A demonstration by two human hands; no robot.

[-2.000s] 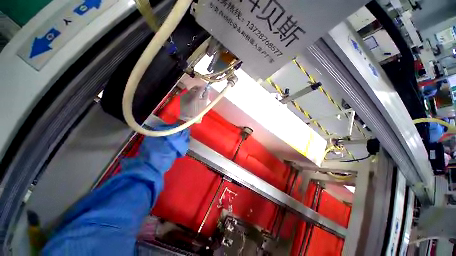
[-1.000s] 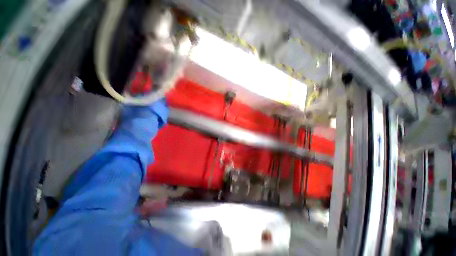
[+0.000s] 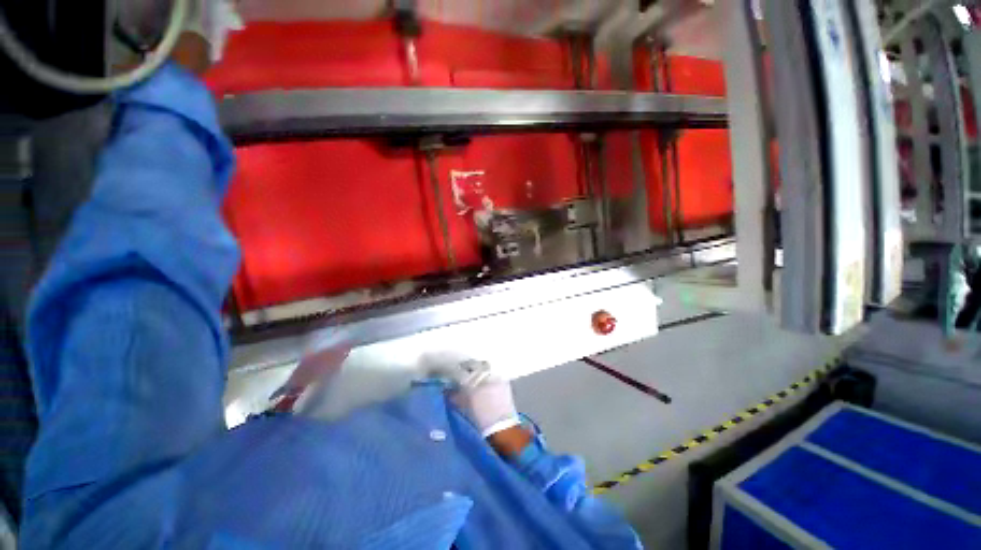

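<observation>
My left hand (image 3: 218, 19), in a white glove, is at the top left beside the cream air hose (image 3: 102, 81). It is mostly cut off by the upper edge, so its fingers and any hold are hidden. My right hand (image 3: 484, 395), also white-gloved, is low in the middle at the near edge of the white front panel (image 3: 538, 328). Its fingers are blurred against the white, and I cannot tell whether it holds a cloth. A red emergency stop (image 3: 605, 322) is on the panel to its right.
A silver conveyor rail (image 3: 484, 104) crosses above the red base plate (image 3: 333, 215). A grey metal fixture (image 3: 511, 234) stands behind the panel. White upright machine parts (image 3: 844, 161) are at right. Yellow-black tape (image 3: 719, 427) and a blue-topped box (image 3: 882, 462) are at lower right.
The view has swung down and right, showing the front panel, floor and blue-topped box. My right hand has become clear at the panel. My left hand and the hose now sit nearer the top-left corner.
</observation>
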